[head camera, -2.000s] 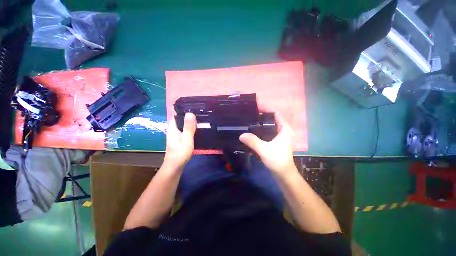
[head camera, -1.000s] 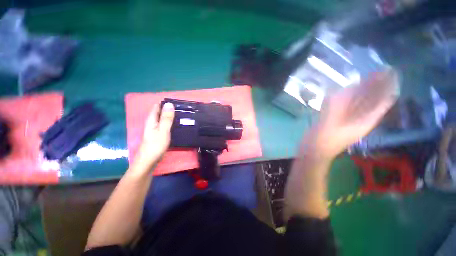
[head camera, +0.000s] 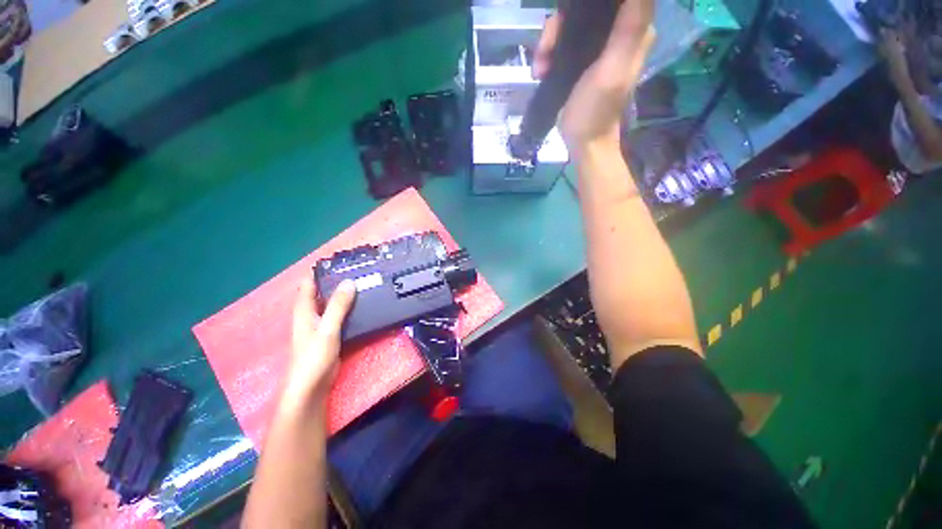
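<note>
A black camera unit (head camera: 398, 294) lies on the red-pink mat (head camera: 248, 346), its short round barrel pointing right. A shiny film-covered part (head camera: 440, 343) projects from it toward me. My left hand (head camera: 322, 336) grips the unit's left end, thumb on top near the pale label. My right hand (head camera: 609, 78) is raised at the top and grips a thick black electric screwdriver (head camera: 574, 64). The screwdriver slants down to the front of the silver-white screw feeder (head camera: 513, 176). The bit and any screw are too small to tell.
Black shells (head camera: 380, 150) lie left of the feeder. Another black shell (head camera: 147, 434) lies by the left mat (head camera: 77, 422). A clear plastic bag (head camera: 46, 341) is at the far left. Metallic parts (head camera: 694, 178) stand right of the feeder. A person (head camera: 917, 129) shows at the right edge.
My right hand has left the unit, reached right, and now holds the screwdriver at the feeder. My left hand stays on the unit. The view has turned toward the right.
</note>
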